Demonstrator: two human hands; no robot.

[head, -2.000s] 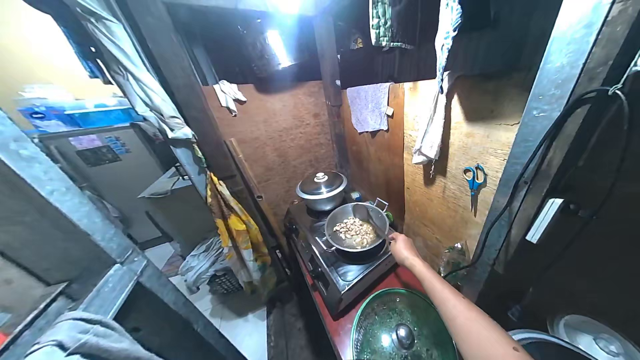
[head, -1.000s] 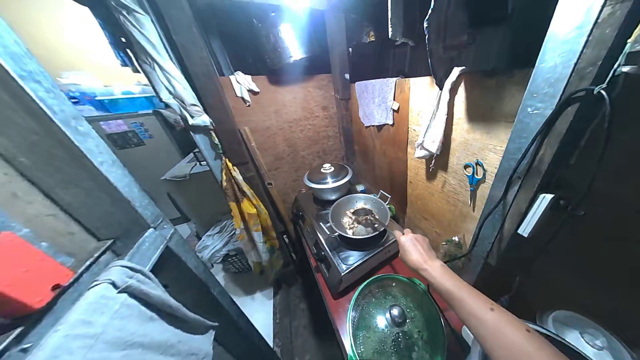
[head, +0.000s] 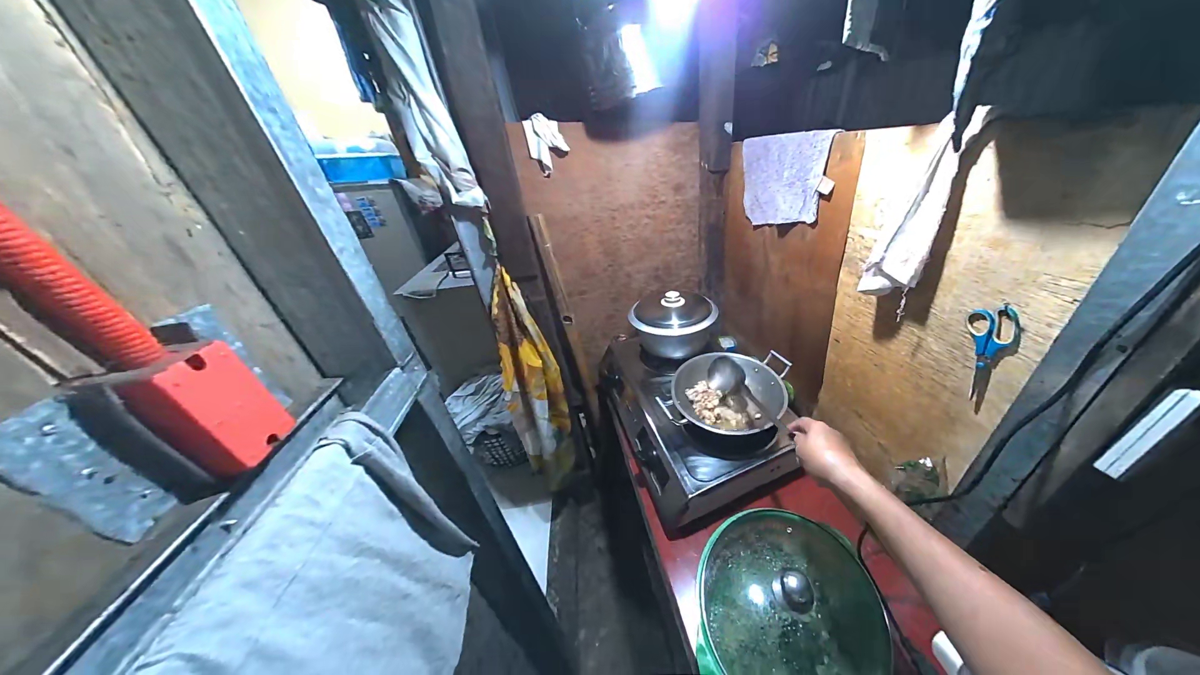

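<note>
My right hand (head: 823, 450) is closed around the handle of a metal ladle (head: 727, 376), whose bowl rests in a two-handled metal wok (head: 691, 364). Chopped pale food (head: 710, 403) lies in the wok, with some liquid near it. The wok sits on the front burner of a gas stove (head: 682, 483). Behind it, a lidded metal pot (head: 672, 323) stands on the rear burner. My left hand is out of view.
A green container with a glass lid (head: 794, 592) stands on the red tabletop (head: 814, 497) before the stove. Blue-handled scissors (head: 991, 342) hang on the right wall. A grey cloth (head: 323, 562) drapes over the left frame, near a red plastic box (head: 211, 403).
The ladle's bowl shows more plainly over the food now, with my right hand still at the wok's right side. The view has swung left, bringing in more of the red box and cloth.
</note>
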